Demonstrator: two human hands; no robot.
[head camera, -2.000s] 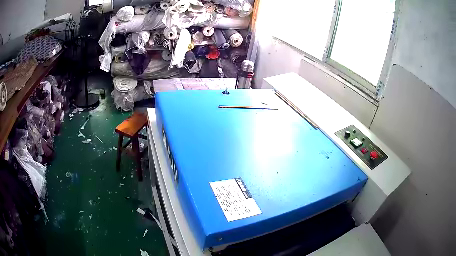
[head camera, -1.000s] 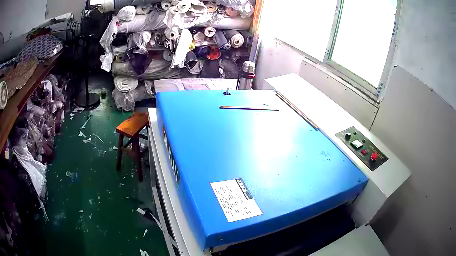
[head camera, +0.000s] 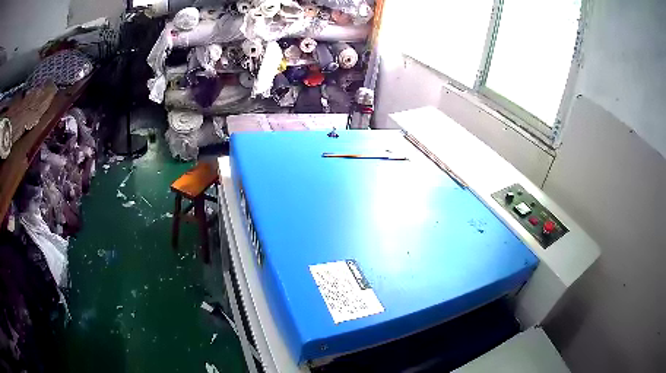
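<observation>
The fusing press with its large blue hood (head camera: 387, 218) lies nearest in front of me. A white printed label (head camera: 345, 291) is on the hood near its front left corner. A slim dark stick (head camera: 365, 156) lies across the far part of the hood. The control panel (head camera: 529, 215), dark green with red and pale buttons, sits on the off-white side housing (head camera: 504, 186) at the right. The dark conveyor belt (head camera: 438, 342) shows in the gap under the hood's near edge. Neither of my hands is in the picture.
A wooden stool (head camera: 196, 182) stands left of the press on the littered green floor (head camera: 139, 269). Fabric rolls (head camera: 248, 95) are stacked at the back. A long brown table (head camera: 44, 131) runs along the left, with bundles under it. A window (head camera: 504, 58) is in the right wall.
</observation>
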